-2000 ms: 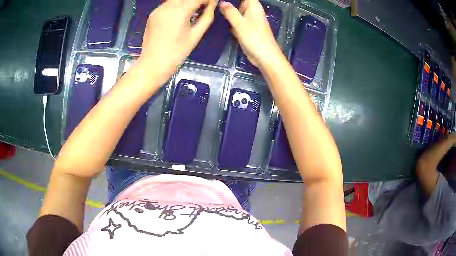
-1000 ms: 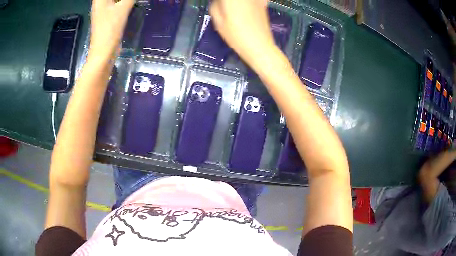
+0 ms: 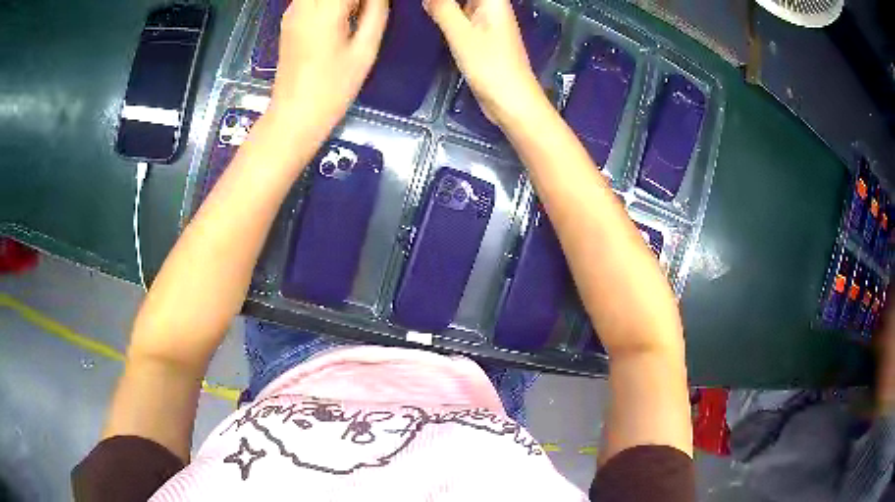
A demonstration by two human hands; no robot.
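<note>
Dark purple phone cases [image 3: 447,250] lie in two rows of pockets in a clear blister tray [image 3: 417,147]. Another phone case [image 3: 402,59], larger in view, appears raised above the back row between my hands. My left hand [image 3: 334,44] has its fingers at this case's left edge. My right hand [image 3: 478,49] has its thumb at the case's upper right. The top edge of the picture cuts off both hands' far parts and the case's upper end, so the exact grip is partly hidden. My forearms cover parts of the tray and some cases.
A dark smartphone [image 3: 165,83] with a white cable [image 3: 139,221] lies left of the tray on the green bench [image 3: 761,245]. Orange-banded packs [image 3: 856,260] are at the far right. A round white fan [image 3: 803,8] shows at the top right. A blurred person's arm is at the right edge.
The view has shifted, so the tray and smartphone appear farther right. My hands were apart one second ago; my left hand has come back towards my right, with a case now between them.
</note>
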